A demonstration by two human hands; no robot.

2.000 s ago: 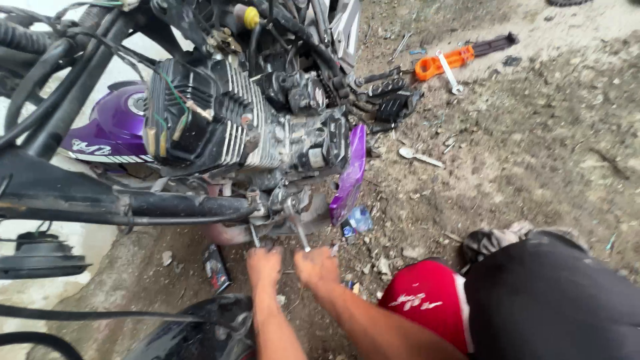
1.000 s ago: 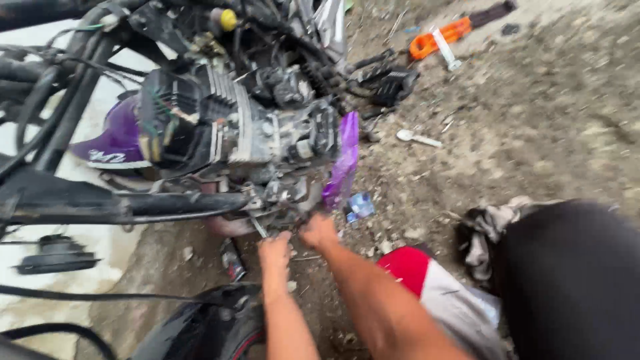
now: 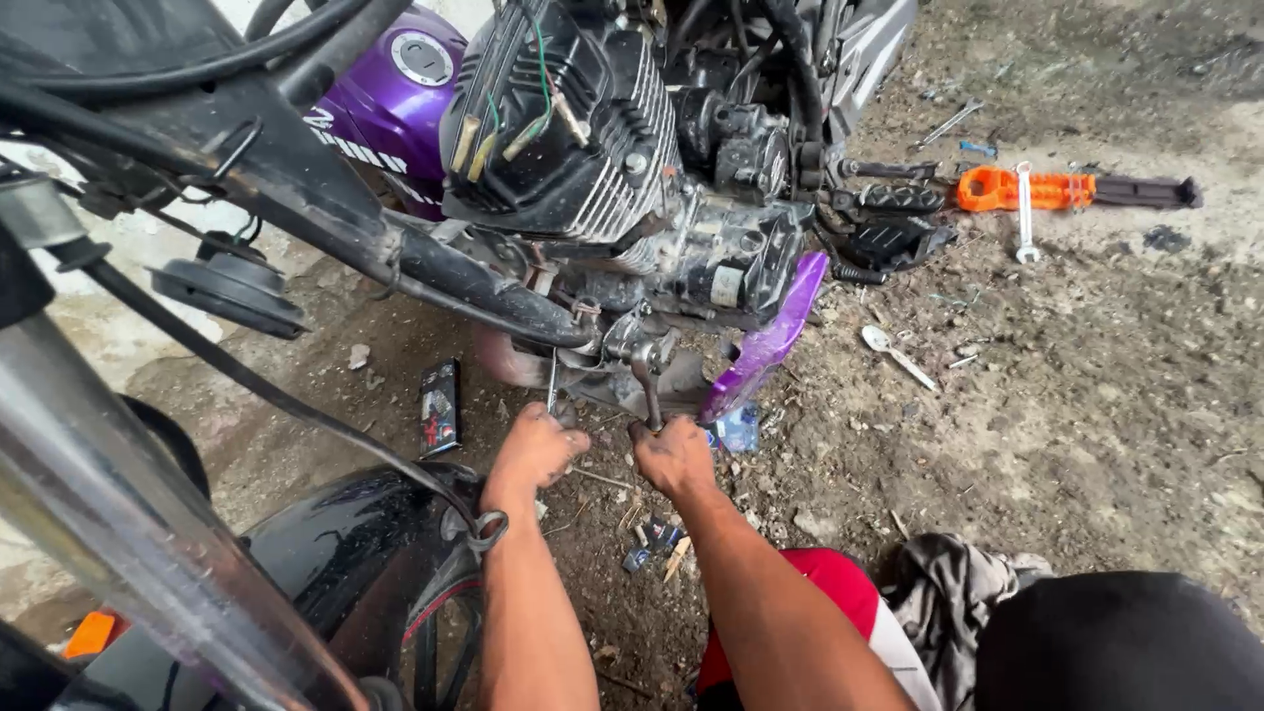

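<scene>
Below the motorcycle engine (image 3: 573, 148), my left hand (image 3: 538, 444) grips a thin metal wrench (image 3: 553, 380) that reaches up to the lower end of the black frame tube (image 3: 484, 291). Beside it, my right hand (image 3: 676, 454) is closed on the handle of a second metal wrench (image 3: 647, 385), whose head sits on a bolt at the engine mount (image 3: 627, 336). A purple plastic fairing (image 3: 770, 341) stands just right of that wrench. The far ends of both tools meet the mount area; the fit of the left one is hard to see.
On the dirt at right lie a combination wrench (image 3: 1025, 212) across an orange tool (image 3: 1066, 188), and a spoon (image 3: 899, 357). A dark box (image 3: 440, 407) lies left of my hands. The front fender (image 3: 346, 533) and fork tube (image 3: 148, 494) flank my left arm. A cloth (image 3: 948, 592) lies at lower right.
The view has moved closer to the engine. Both hands stay below the mount with the wrenches; my right hand now sits farther from my left than one second ago.
</scene>
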